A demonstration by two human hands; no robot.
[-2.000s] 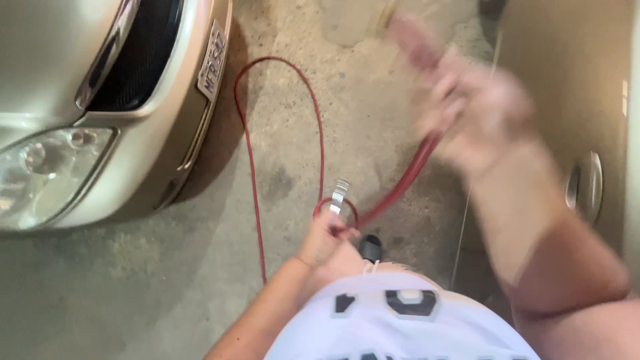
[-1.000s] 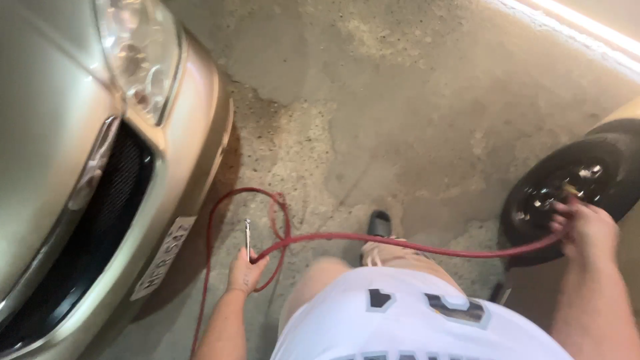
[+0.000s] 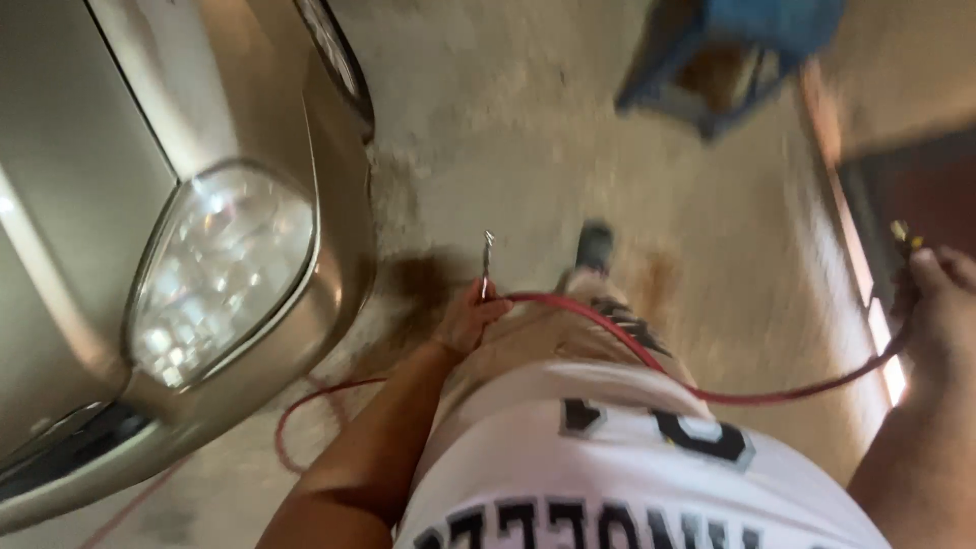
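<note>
My left hand (image 3: 469,316), low at the centre, is closed around a slim shiny metal tool (image 3: 488,255) and the red hose (image 3: 610,324). The tool's tip points up the view; its exact kind is blurred. From there the hose sags across my shirt to my right hand (image 3: 942,286) at the right edge. That hand grips the hose's end, and a brass-coloured fitting (image 3: 901,231) sticks out past the fingers. More of the hose lies in a loop on the floor, partly hidden by my left forearm.
A silver-beige car with its headlight (image 3: 229,267) fills the left side. A blue frame or stand (image 3: 743,69), blurred, is on the concrete floor (image 3: 488,152) at the upper right. A bright strip (image 3: 888,358) runs along the right, beside a dark area. My foot (image 3: 595,244) is ahead.
The view has moved along the car, and the blue stand has come into view. The wheel seen at the right one second ago is out of view. Both hands still hold the hose.
</note>
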